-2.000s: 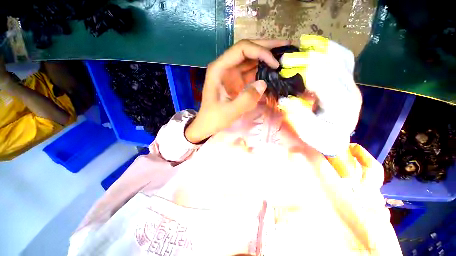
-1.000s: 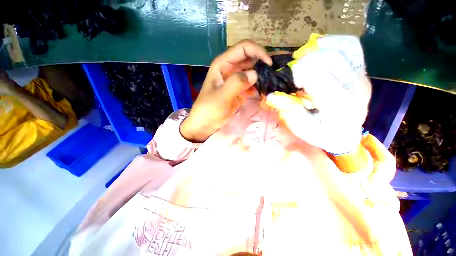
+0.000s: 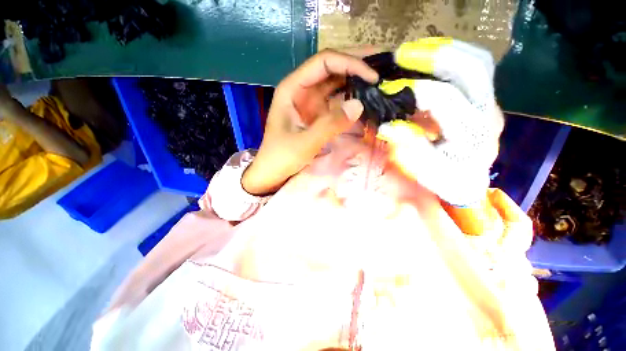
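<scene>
A black glossy ruffled clump, like a flower head (image 3: pixel 386 103), is held between my two hands over my lap, just below the bench edge. My bare left hand (image 3: pixel 305 123) grips its left side with thumb and fingertips. My right hand (image 3: pixel 449 113), in a white knit glove with yellow fingertips, holds its right side, with yellow fingers above and below it. Dark petals stick out at the top between the hands. The glove hides part of the clump, and the glove's lower part is overexposed.
A stained cardboard mat (image 3: pixel 419 20) lies on the green bench (image 3: pixel 233 41). Black pieces (image 3: pixel 130 20) are heaped at the bench's far left. A blue crate (image 3: pixel 237 116) of black pieces is below left, another (image 3: pixel 583 253) with brown pieces below right. A person in yellow (image 3: pixel 48 154) is at left.
Compared with one second ago, the gloved fingers have lifted and spread, so more of the clump and its petals show. The clump stays between both hands. The view has shifted slightly.
</scene>
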